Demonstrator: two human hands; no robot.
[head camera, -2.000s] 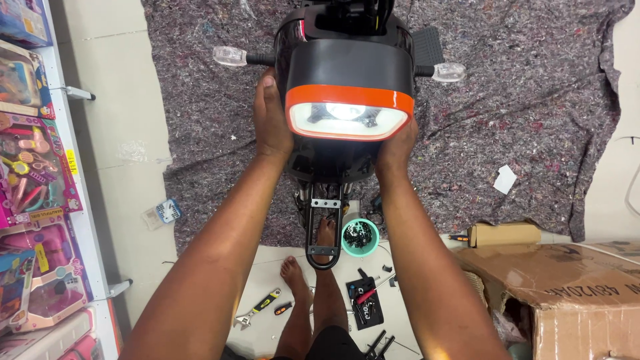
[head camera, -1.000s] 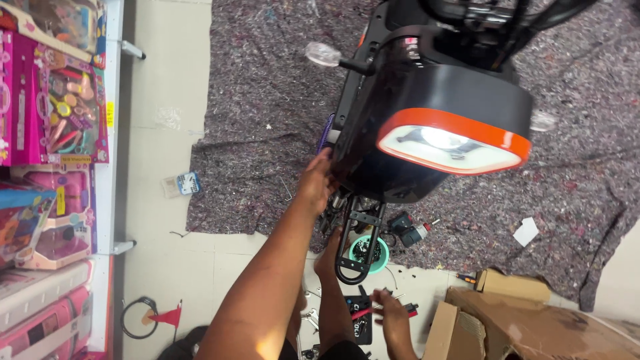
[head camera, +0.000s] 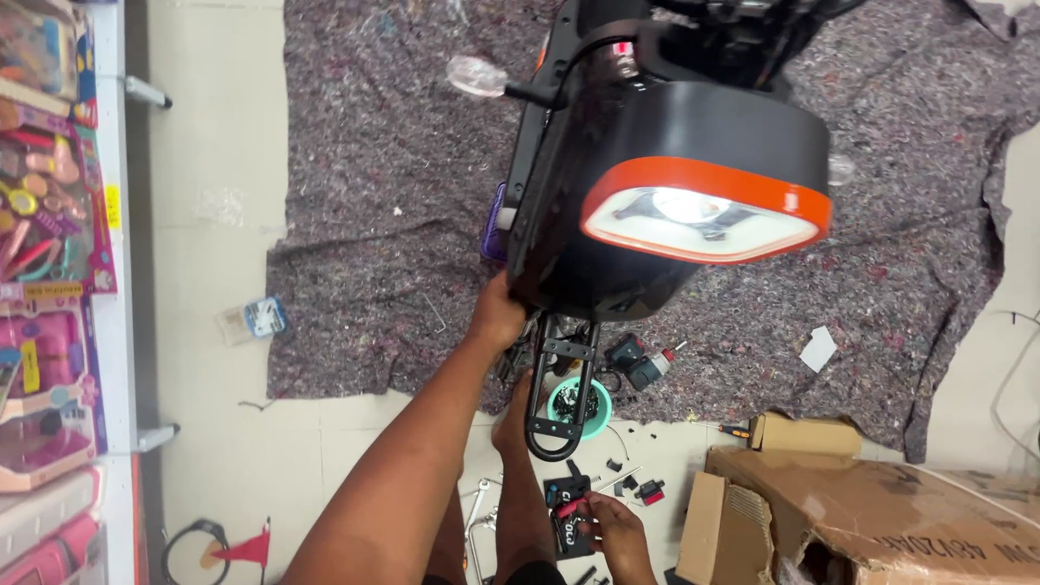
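A black electric scooter body with a lit, orange-rimmed headlight (head camera: 705, 213) fills the upper middle. My left hand (head camera: 497, 315) is against its lower left edge, fingers partly hidden behind the body. Below the body juts a black tubular metal loop (head camera: 536, 390), over a teal bowl (head camera: 600, 413) of small dark hardware. Low in the view, my right hand (head camera: 611, 532) holds a red-handled screwdriver (head camera: 571, 508), its shaft pointing up and right, above a black tool case (head camera: 562, 543). A cordless drill (head camera: 647, 370) lies right of the loop.
A grey felt blanket (head camera: 390, 162) covers much of the floor. At lower right stands a torn cardboard box (head camera: 877, 504), with another screwdriver (head camera: 734, 431) near it. Shelves of boxed toys (head camera: 49, 203) line the left. An open-ended wrench (head camera: 481, 497) lies by my feet.
My right hand has left the scooter's side and moved down to the tool case, where it took hold of the red-handled screwdriver. The scooter front now appears turned, and my left hand remains on it.
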